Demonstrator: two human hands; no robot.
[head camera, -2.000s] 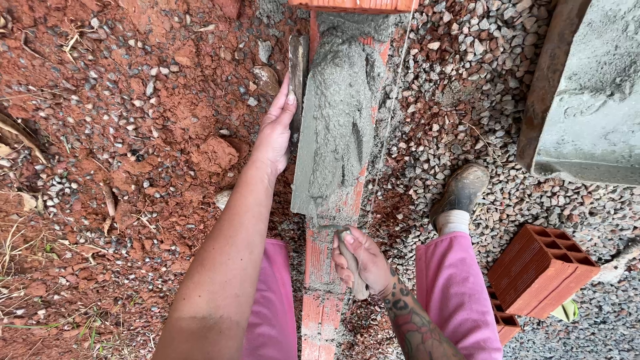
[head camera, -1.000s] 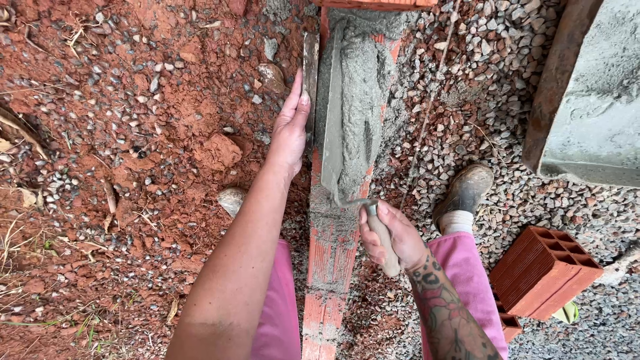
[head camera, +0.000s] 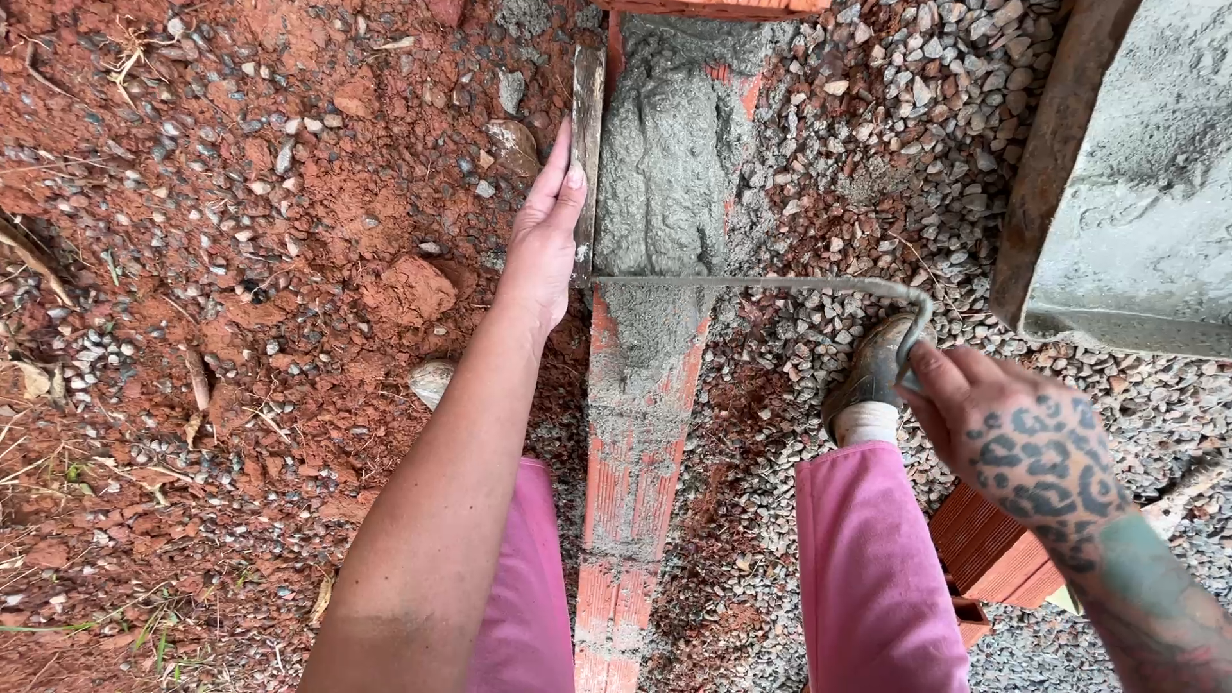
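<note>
My left hand (head camera: 549, 226) presses a narrow wooden board (head camera: 587, 144) against the left side of a low hollow-brick wall (head camera: 626, 520). On the wall's top lies a thick bed of wet grey mortar (head camera: 669, 154), thinning to smears lower down. My right hand (head camera: 991, 414) grips a mason's trowel (head camera: 770, 282) at the right; its handle is hidden in the fingers. The blade is seen edge-on, crossing the wall at the lower end of the thick mortar, its tip at the board's lower end.
A trough (head camera: 1035, 164) holding wet mortar stands at the right. Another brick (head camera: 712, 8) sits on the wall at the top edge. A hollow clay brick (head camera: 1001, 549) lies on gravel behind my right forearm. My booted foot (head camera: 866, 371) is right of the wall; red soil lies left.
My right hand has moved right and the trowel has turned from lying along the mortar to crossing the wall edge-on. My left hand stays at the board.
</note>
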